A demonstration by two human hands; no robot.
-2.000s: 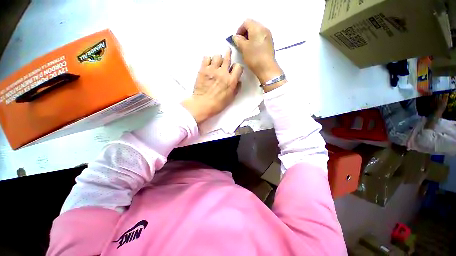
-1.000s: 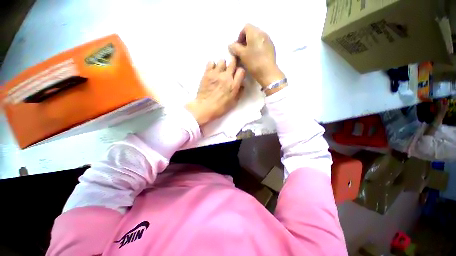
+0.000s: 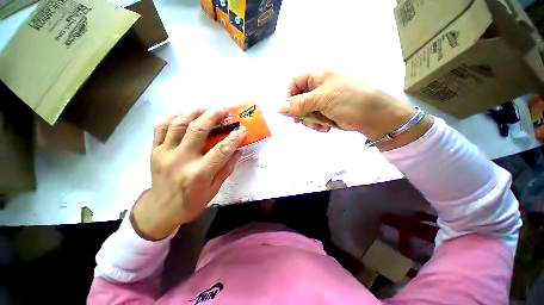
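The retail box stands on the white bench, orange top up, with its black handle strip showing. My left hand lies over the left part of the box, fingers and thumb on its top near the handle. My right hand is raised just to the right of the box, apart from it. Its thumb and forefinger are pinched together; whether a small sticker is between the tips cannot be told. A slim greenish thing, perhaps a utility knife, is held under its curled fingers.
An open brown carton is at the left and another at the right. Dark and orange retail boxes stand at the far side. The white bench's front edge runs before me. A red stool is below at the right.
The view has shifted. The box now sits in the middle under my left hand, which was on the white sheets. My right hand has moved right and now holds the slim greenish thing.
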